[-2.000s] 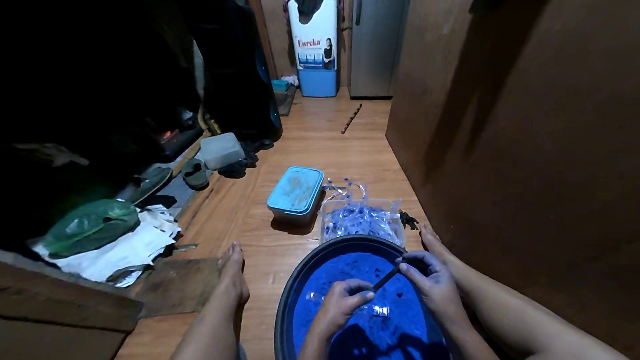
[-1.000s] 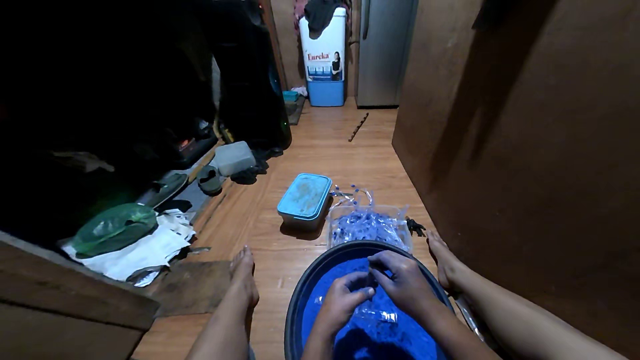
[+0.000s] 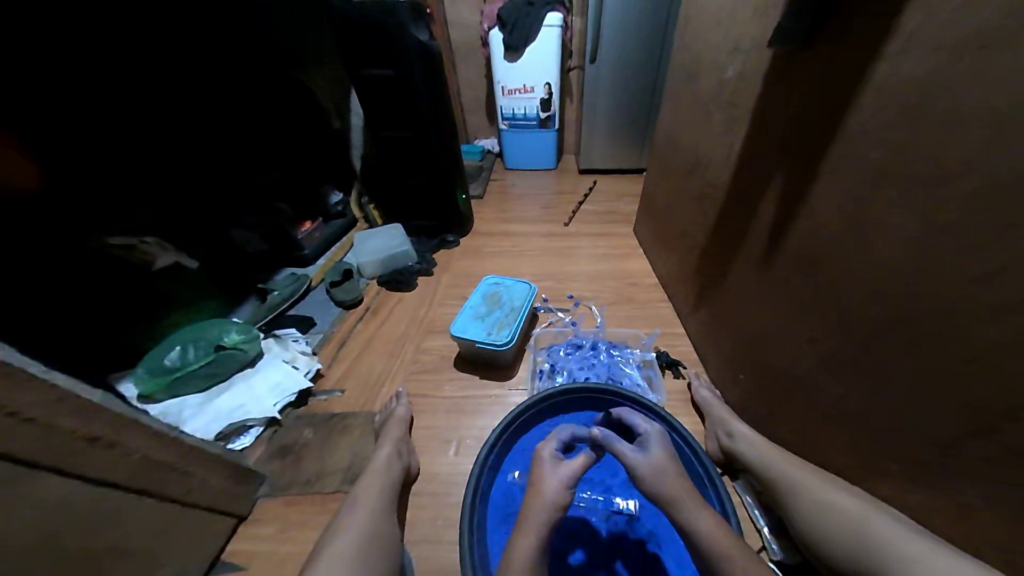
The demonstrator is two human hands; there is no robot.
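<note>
Both my hands hang over a round black tub that holds bright blue powder. My left hand has its thumb and fingertips pinched close to my right hand, whose fingers curl over a small dark piece. What lies between the fingertips is mostly hidden. A clear plastic strip or sachet lies on the powder below my hands. Just beyond the tub, a clear plastic container is heaped with small blue-filled plastic sachets.
A box with a light blue lid stands on the wooden floor left of the sachets. A green plastic bag on white sheets, shoes and a translucent container line the left. A brown panel rises at right.
Two seconds ago a dark, thin stick spanned between my hands; now the hands are close together and only a small dark bit shows at the right fingers.
</note>
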